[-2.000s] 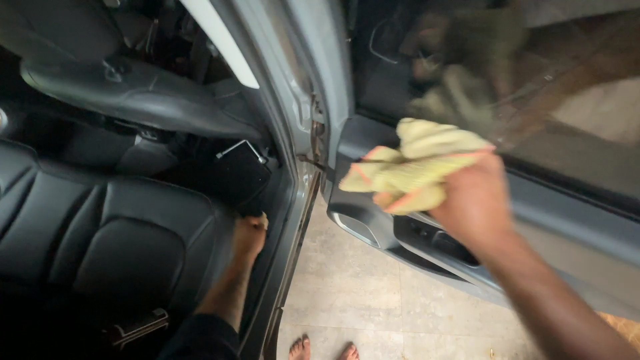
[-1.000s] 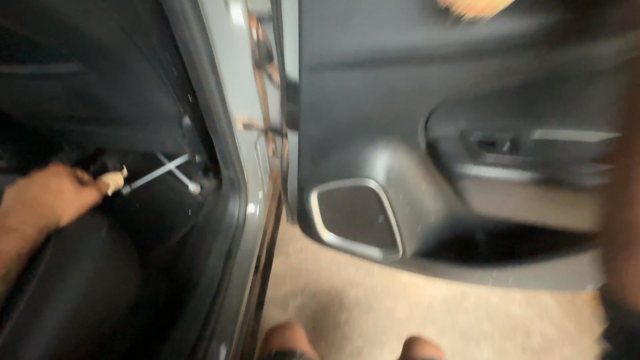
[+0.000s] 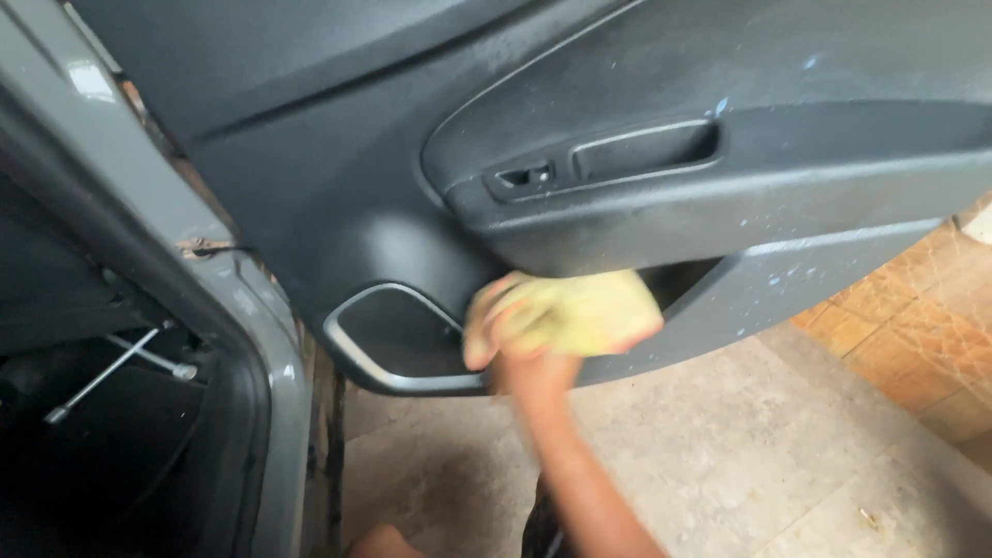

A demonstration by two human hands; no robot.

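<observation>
My right hand (image 3: 539, 372) is closed on a yellow cloth with orange-pink edges (image 3: 577, 310), and both are blurred. The cloth lies against the lower part of a dark grey car door's inner panel (image 3: 333, 186), at the mouth of the door pocket (image 3: 682, 283). Just left of the cloth is the speaker grille (image 3: 399, 333) with its silver surround. Above it run the armrest (image 3: 620, 229), the window switch (image 3: 531, 178) and a recessed pull handle (image 3: 647, 151). Pale specks mark the panel. My left hand is out of view.
Left of the door stands the grey door frame (image 3: 232, 310) with its hinge (image 3: 205, 246). A metal cross-shaped wrench (image 3: 116, 372) lies on the dark car floor. Below are a concrete floor (image 3: 697, 449) and, at right, orange tiles (image 3: 899, 341).
The cloth in my right hand has moved from beside the window down to the door pocket. My left hand, near the wrench one second ago, has left the view. The view has swung toward the door.
</observation>
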